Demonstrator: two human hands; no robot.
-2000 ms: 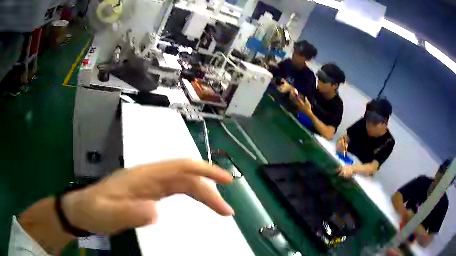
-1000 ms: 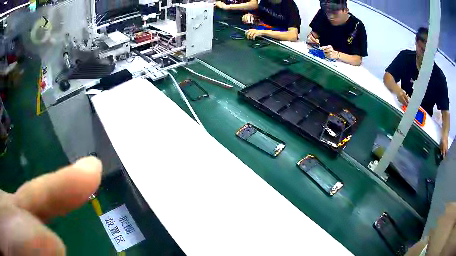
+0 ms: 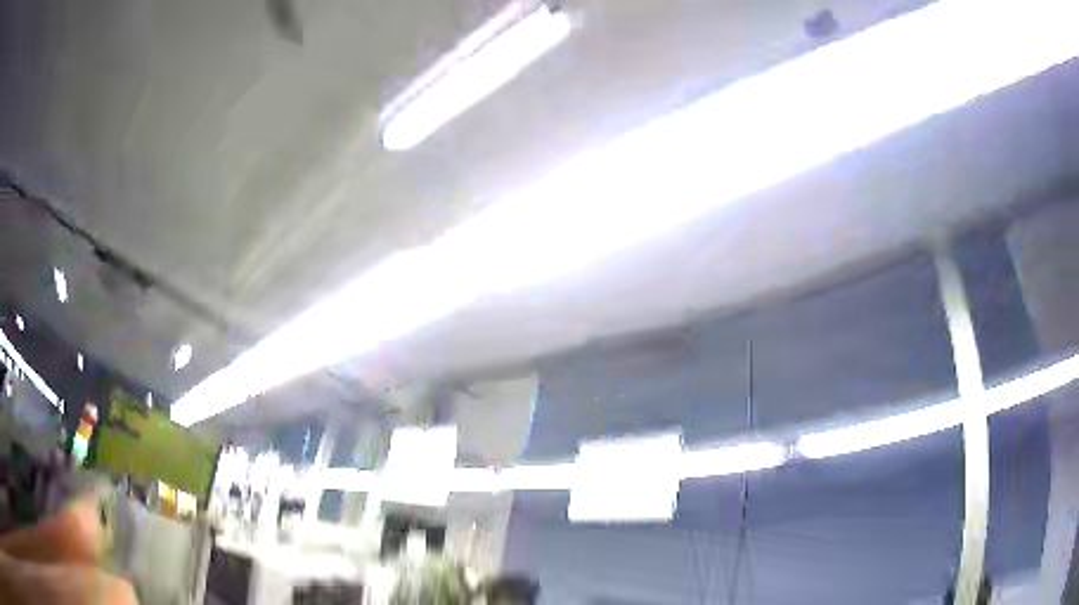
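Observation:
The view points up at the ceiling and is blurred. My left hand (image 3: 59, 561) shows at the lower left corner, cut off by the edge. Its fingers are blurred, and I cannot tell whether they hold anything. My right hand is out of the picture. No module, tray or belt is in view.
A long bright ceiling light (image 3: 497, 242) crosses the view, with a shorter lamp (image 3: 473, 77) above it. A white post (image 3: 973, 473) stands at the right. A green panel (image 3: 148, 443) and blurred white equipment (image 3: 284, 555) are at the lower left. A dark head (image 3: 511, 589) shows at the bottom edge.
The view has swung up from the green belt to the ceiling. The modules, tray and white board have left the picture. My left hand stays at the lower left; my right hand is gone.

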